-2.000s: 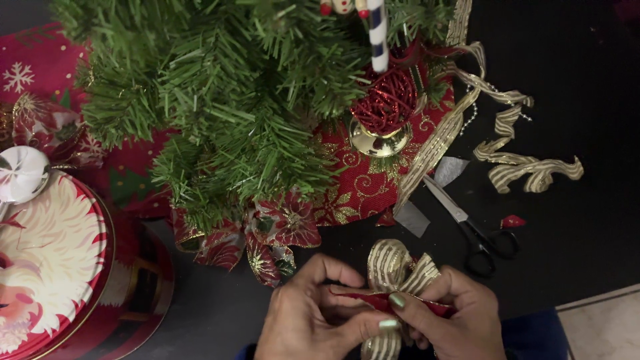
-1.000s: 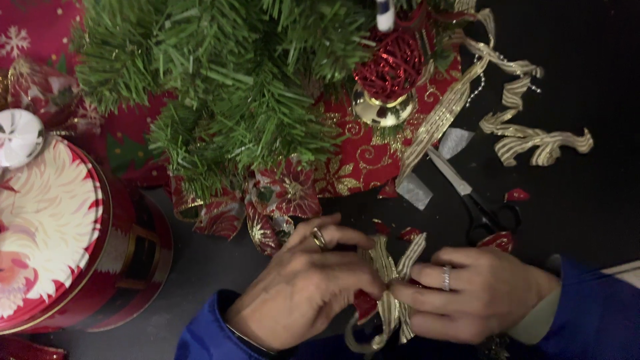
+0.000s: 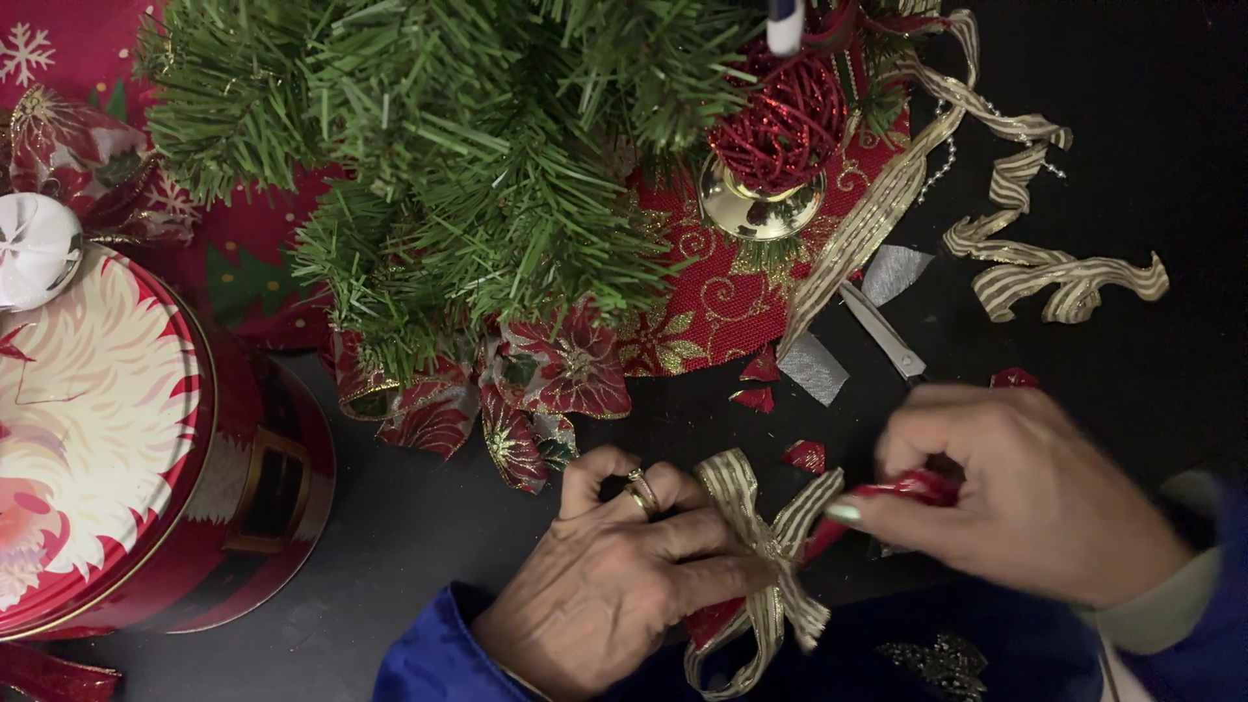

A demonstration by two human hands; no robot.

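My left hand (image 3: 634,575) presses its fingers on the middle of a gold and cream striped ribbon bow (image 3: 770,556) near the front edge. Red ribbon shows under the bow's lower left side. To the right, my right hand (image 3: 1024,487) pinches a red ribbon (image 3: 902,487) between thumb and fingers, and this ribbon runs toward the bow's knot. Scissors (image 3: 882,331) lie beyond my right hand, blades pointing up and left, their handles hidden by it. Small red ribbon scraps (image 3: 804,455) and a silvery ribbon scrap (image 3: 814,369) lie beyond the bow.
An artificial Christmas tree (image 3: 468,146) fills the top. Beside it are a red twig ball (image 3: 780,117) on a gold bell (image 3: 760,205), and a curled striped ribbon (image 3: 1063,283). A round Santa tin (image 3: 263,487) stands left; poinsettia ribbon (image 3: 575,361) lies under the branches.
My right hand has moved right from the bow and now draws out a red ribbon end. My left hand stays on the bow, whose loops now show more fully.
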